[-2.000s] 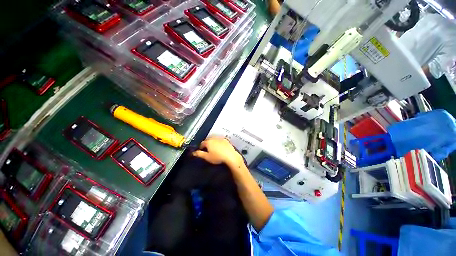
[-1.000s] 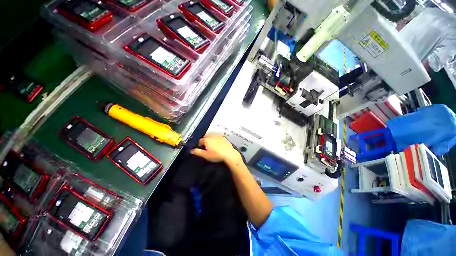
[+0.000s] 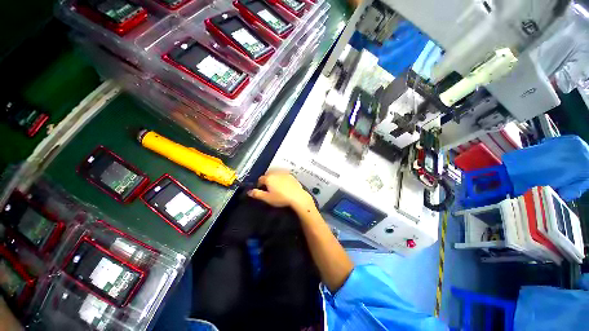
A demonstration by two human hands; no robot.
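My right hand (image 3: 279,191) rests at the bench edge over dark cloth, beside the dark end of a yellow-orange screwdriver (image 3: 187,157). Its fingers are curled, and whether they grip anything is unclear. My left hand is not identifiable; only a skin-toned patch shows at the bottom-left corner. Two red-rimmed phone assemblies lie on the bench, one with a dark upper part (image 3: 113,174) and one with a silver-white rectangle (image 3: 175,204). The white machine (image 3: 303,143) has a left fixture (image 3: 361,116) and a right fixture (image 3: 428,158), each with a phone-like part.
Stacked blister trays (image 3: 226,119) with phones stand at the back of the bench. Another blister tray (image 3: 165,275) is at the lower left. A pale rail (image 3: 64,126) borders the conveyor. Blue stools (image 3: 484,184) and a person's pale sleeve (image 3: 568,52) are at right.
The machine's left fixture has come forward and the right one has moved back. The pale cylindrical machine part has shifted right. My right hand has stayed nearly still.
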